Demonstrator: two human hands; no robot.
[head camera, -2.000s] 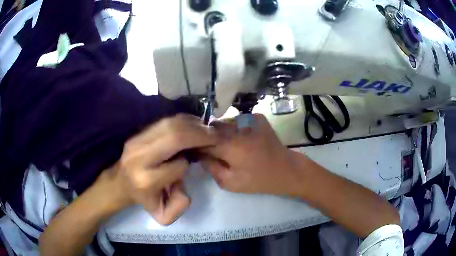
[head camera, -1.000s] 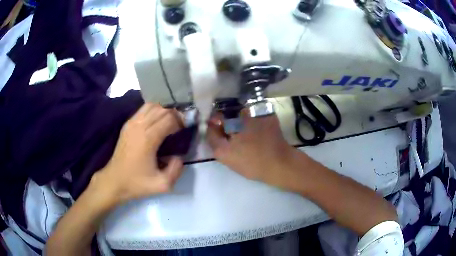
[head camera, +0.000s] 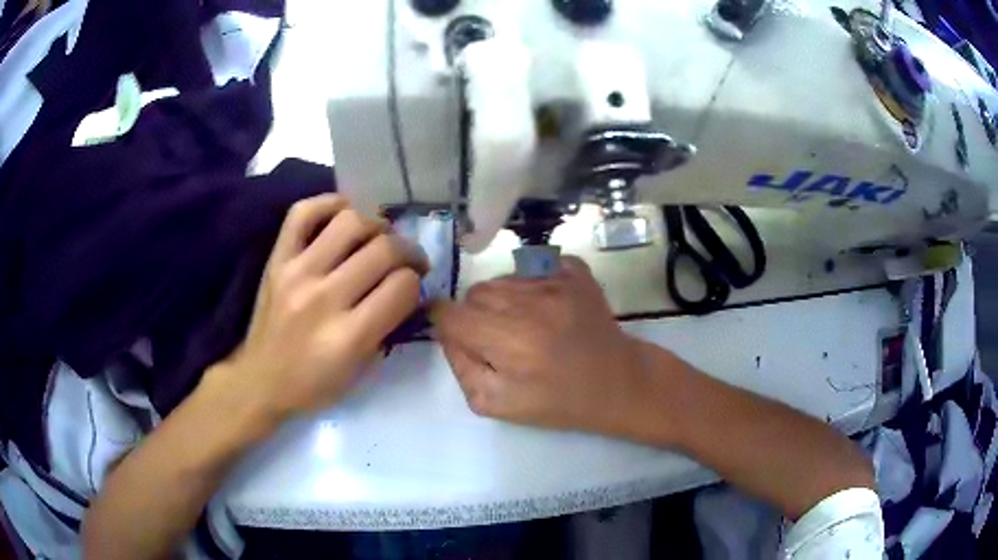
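Note:
The dark navy-purple garment (head camera: 142, 235) lies bunched left of the sewing machine. A pale strip (head camera: 437, 254) edged with dark fabric shows at the left end of the machine head, between my hands. My left hand (head camera: 334, 306) holds the dark fabric and pale strip from the left, fingers bent. My right hand (head camera: 525, 339) is just right of it, fingertips at the strip's lower edge below the machine head, fingers curled; whether it grips the edge cannot be told. The needle is hidden.
The white machine head (head camera: 657, 88) spans the top. Black-handled scissors (head camera: 717, 260) lie on the bed beneath its arm. A white-green patch (head camera: 125, 113) lies on the dark garment. White and navy cut pieces (head camera: 947, 438) are heaped right. The table's marked edge (head camera: 438, 512) curves in front.
The view has shifted, so the machine appears further right. The pale strip now shows flat between my hands. My left hand's fingers have closed down over the fabric.

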